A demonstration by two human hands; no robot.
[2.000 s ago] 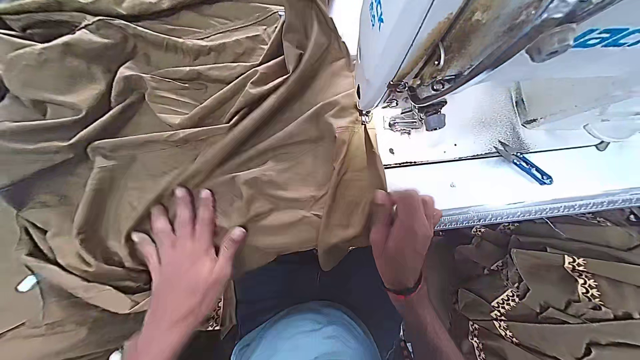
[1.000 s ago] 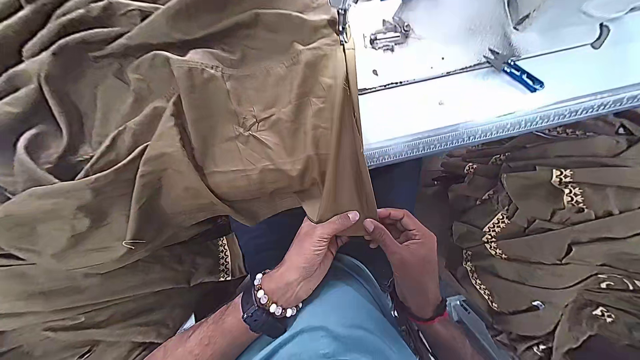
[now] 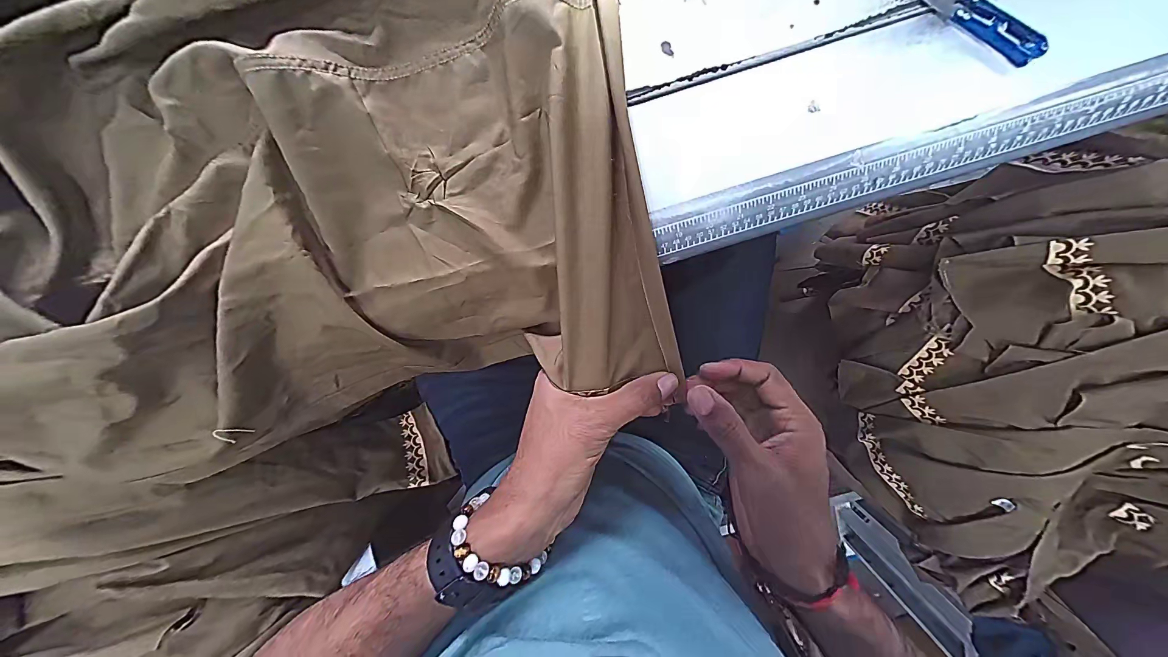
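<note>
Brown fabric [image 3: 392, 210] with stitched seams and a puckered spot covers the left and hangs over the table edge at the centre. My left hand [image 3: 570, 429], with a beaded bracelet and a dark wristband, holds the lower end of a folded strip [image 3: 589, 228] of this fabric, its thumb on top and its fingers hidden beneath. Right beside it, my right hand [image 3: 762, 438] has its thumb and forefinger at the strip's lower right corner; whether they pinch the edge is unclear.
At the top right, thread snips [image 3: 999, 32] with blue handles lie on the white sewing table [image 3: 748, 137]. A measuring scale [image 3: 821, 192] runs along its front edge. Darker brown fabric with patterned trim [image 3: 1004, 365] is heaped at the right.
My left hand has moved from lying spread on the fabric to the strip's lower end, beside my right hand. The view has shifted closer, and the sewing machine is out of it.
</note>
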